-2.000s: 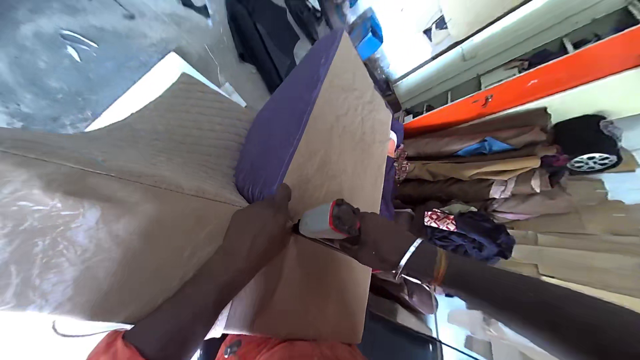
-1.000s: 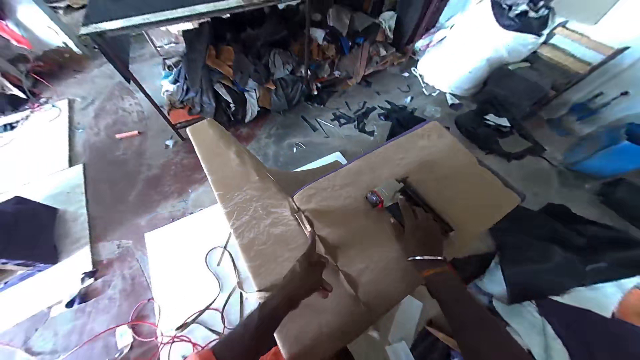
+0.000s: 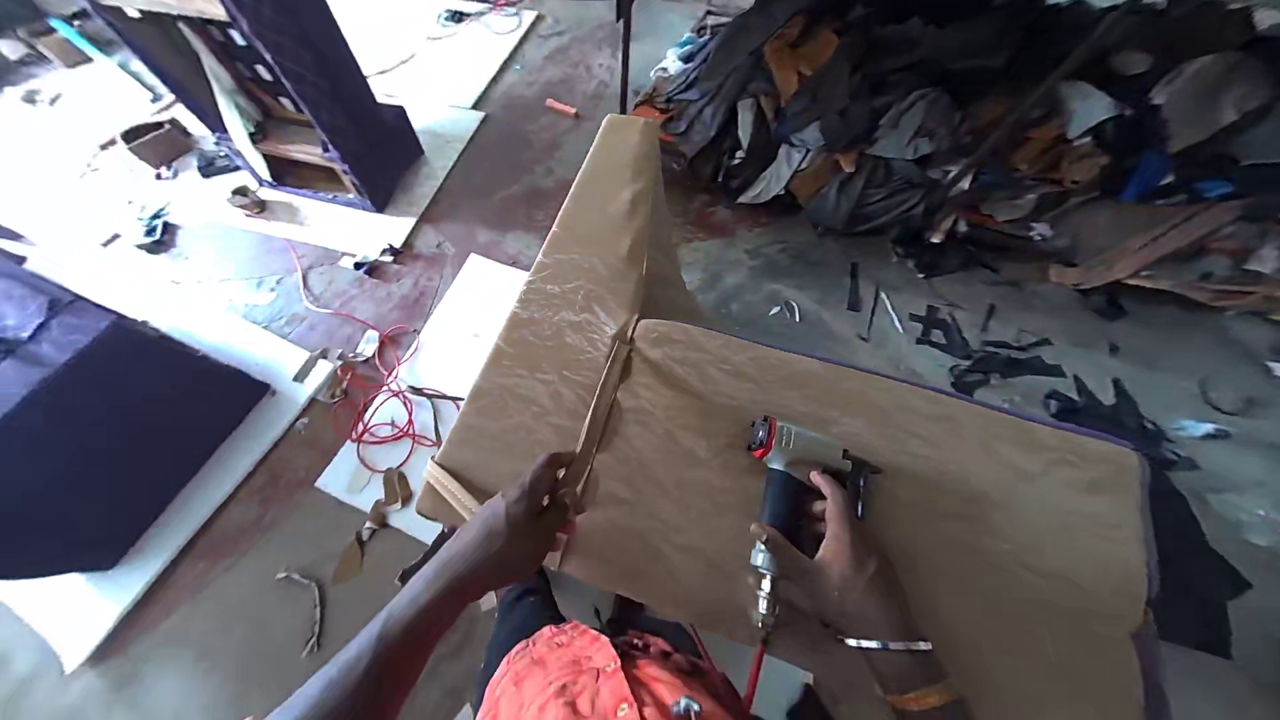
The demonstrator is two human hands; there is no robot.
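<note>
A pneumatic staple gun (image 3: 790, 480) with a red hose lies along the tan fabric panel (image 3: 900, 500) of a furniture piece. Around its black handle are the fingers of my right hand (image 3: 830, 550). My left hand (image 3: 530, 510) pinches a narrow tan strip (image 3: 602, 410) at the seam between that panel and the long padded tan part (image 3: 570, 270), which has a shiny surface. Purple fabric edges the panel's far side. Another short tan strip (image 3: 452, 488) lies across the padded part's near end.
A heap of fabric and leather scraps (image 3: 880, 130) is at the back right, with black offcuts (image 3: 1000, 350) on the floor. Coiled red hose (image 3: 385, 400) lies over white boards at left. Purple upholstered pieces (image 3: 130, 430) stand farther left.
The view has swung strongly. My left hand, earlier lying near the seam, now pinches the strip. The staple gun was at the fabric edge two seconds ago and is now over the middle of the panel.
</note>
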